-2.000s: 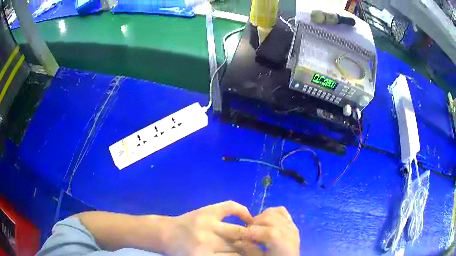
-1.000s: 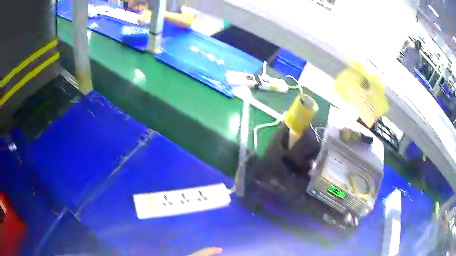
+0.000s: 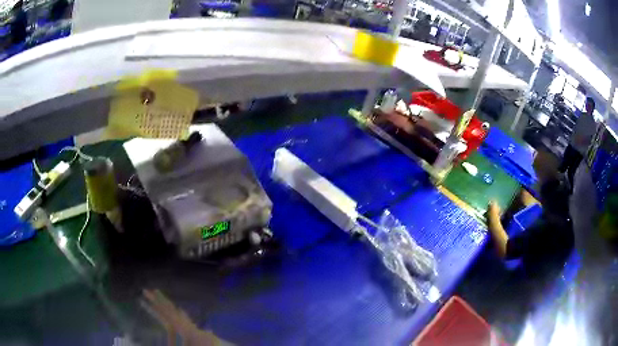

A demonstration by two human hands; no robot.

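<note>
A long white power strip lies on the blue sheeting at centre. Its coiled white cord, in a clear plastic bag, lies at its near end. The grey bench meter with green digits stands left of it. A blurred hand, apparently my left hand, shows at the lower left edge, below the meter, fingers pointing up and left. It is partly cut off, and its grip is unclear. It is apart from the strip. My right hand is not in view.
A red crate is at the bottom right. A white shelf crosses above, with a yellow card hanging. A yellow roll stands left of the meter. A person works at the right beside a green surface.
The view has swung right and up. The bagged cord, red crate and neighbouring person now show; the three-socket supply strip has left view. The hands, together at first, have separated in view; one shows at lower left.
</note>
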